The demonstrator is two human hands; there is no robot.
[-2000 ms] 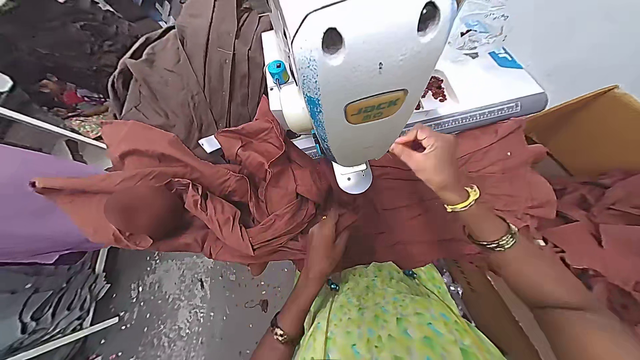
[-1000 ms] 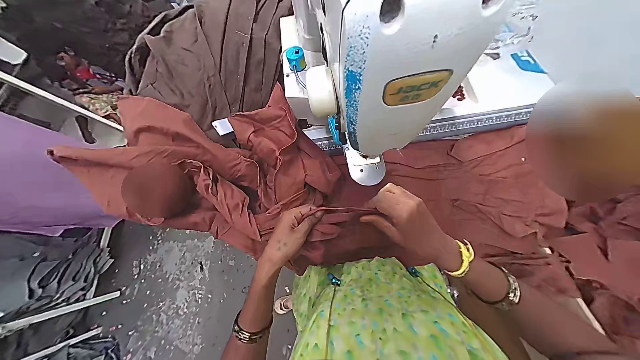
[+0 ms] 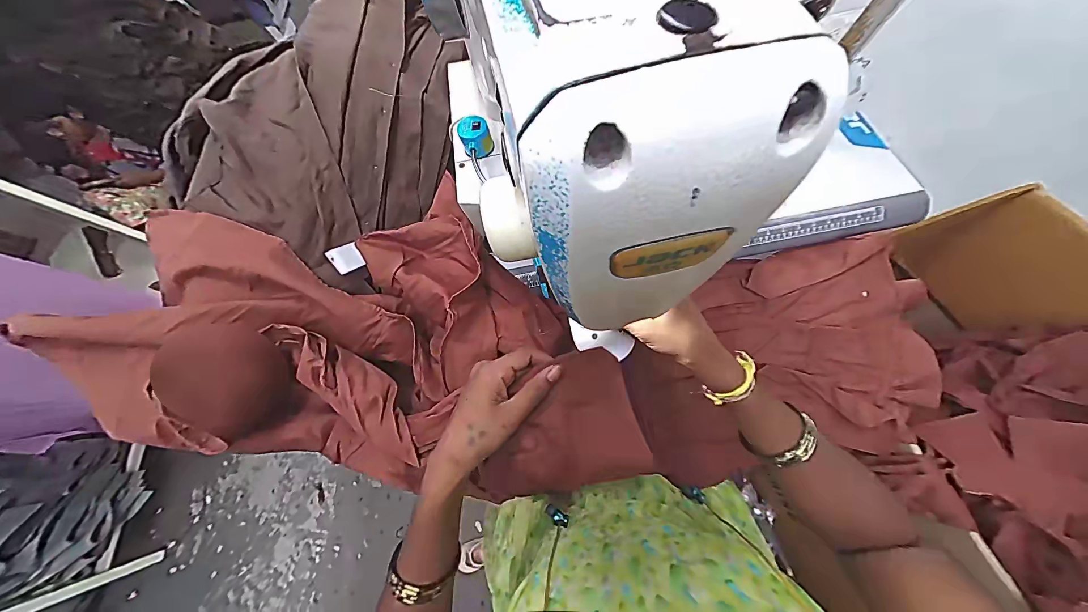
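A white Jack sewing machine (image 3: 671, 187) stands over rust-brown fabric (image 3: 586, 425) that spreads across its bed. My left hand (image 3: 493, 408) rests on the cloth left of the machine's needle area, thumb and forefinger close together at a fold; whether they pinch it is unclear. Right of the needle area, my right hand (image 3: 676, 331) reaches in under the machine head. Its fingertips are partly hidden there, so their hold on the cloth does not show. The needle is hidden too. A small white tag (image 3: 346, 258) lies at the fabric's upper left.
Dark brown cloth (image 3: 280, 144) is heaped behind at the left. An open cardboard box (image 3: 1003, 255) stands at the right, with more rust-brown pieces (image 3: 1020, 425) near it. Purple cloth (image 3: 59, 340) hangs at the far left, above stacked grey fabric (image 3: 59, 510).
My hands were together on the cloth in front of the needle area a second ago. Now they are apart, the right one in under the machine head and the left one on the fabric.
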